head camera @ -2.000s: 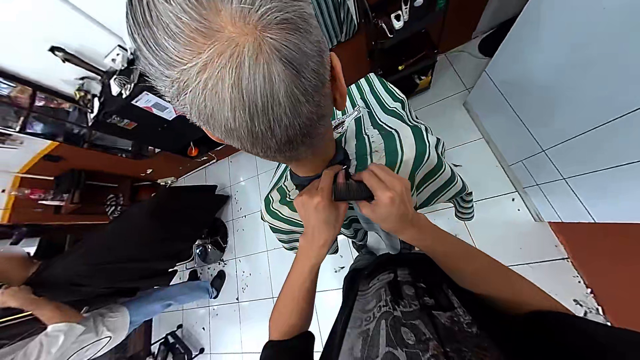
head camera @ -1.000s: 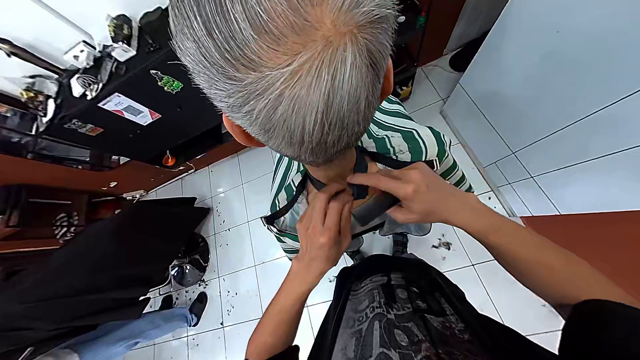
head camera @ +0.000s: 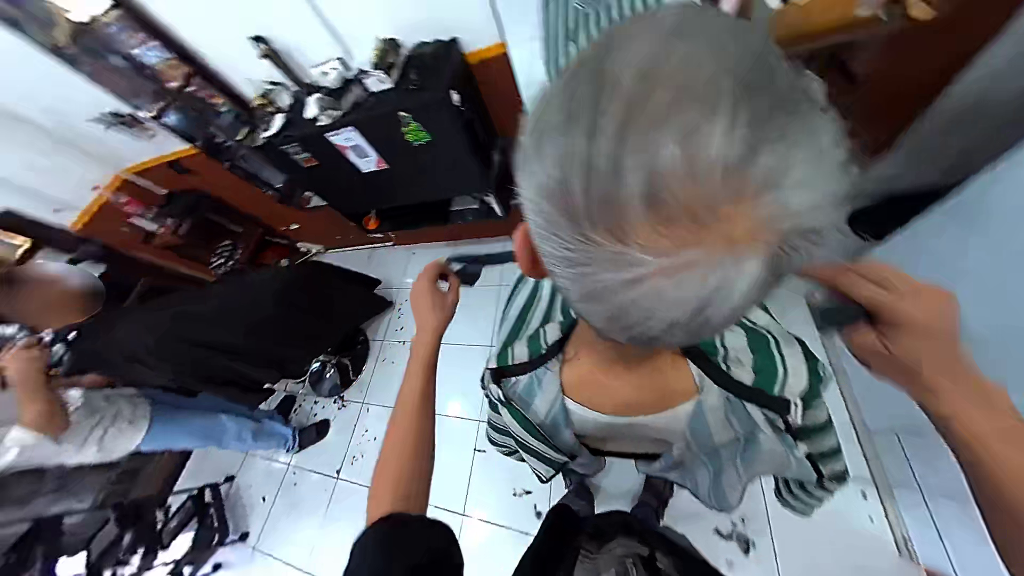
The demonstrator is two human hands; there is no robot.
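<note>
A seated person's head with short grey hair [head camera: 680, 176] fills the upper middle, seen from above and behind. Left of the head, my left hand [head camera: 434, 294] pinches one end of a dark strip [head camera: 472, 264]. On the other side, my right hand [head camera: 904, 328], blurred, grips a dark piece [head camera: 836, 312]; whether both belong to one band is hidden by the head. Below the neck, a green and white striped barber cape [head camera: 528, 320] with dark edging lies open over the shoulders, and a white collar [head camera: 632, 424] shows at the back.
At the left, another person in a white shirt [head camera: 72, 432] stands beside someone under a black cape [head camera: 216, 336]. A black cabinet [head camera: 376, 152] holding tools stands against the wall. Hair clippings dot the white tiled floor [head camera: 448, 384]. A pale tiled partition [head camera: 960, 264] rises at the right.
My hands, together at the nape before, are now wide apart on either side of the head, each with dark material. The cape's neck has come open. The view has shifted.
</note>
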